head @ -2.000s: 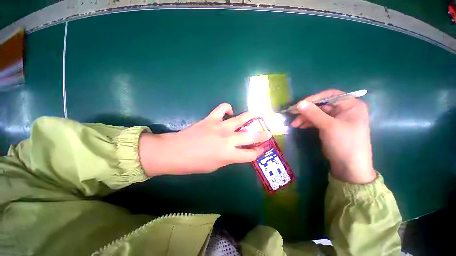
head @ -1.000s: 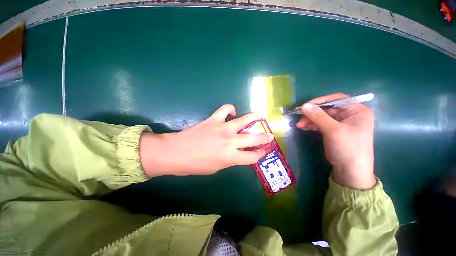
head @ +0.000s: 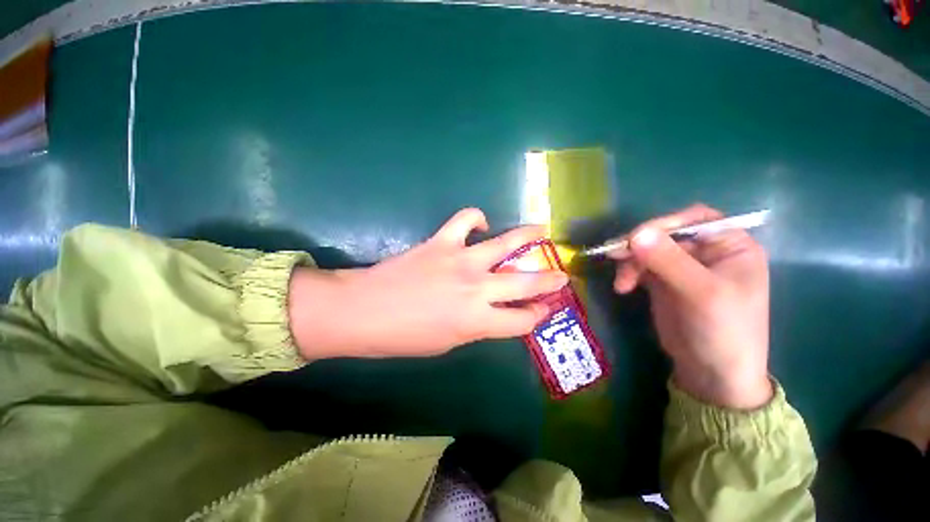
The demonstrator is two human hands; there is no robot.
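A red electronic unit (head: 569, 352) lies tilted on the bench, its white-and-blue board showing at the near end. My left hand (head: 428, 291) holds its upper part, with fingers across the housing and over part of its bright far end. My right hand (head: 704, 296) holds silver tweezers (head: 719, 223) like a pen. Their tips are just right of the unit's far end, over the tape; whether they hold anything cannot be told. A yellow-green tape strip (head: 579, 189) lies flat beyond and under the unit, with a white glare patch along its left edge.
The green bench surface (head: 337, 122) has a thin white line (head: 132, 133) at left. An amber sheet stack (head: 24, 97) is at the far left edge. A pale metal rail (head: 704, 29) curves along the far side. A red item (head: 901, 11) is beyond it. Part of a person's arm (head: 902, 413) shows at right.
My right hand and the tweezers have moved slightly toward me and to the right. The unit has shifted slightly to the right under my left hand. An arm has appeared at the right edge.
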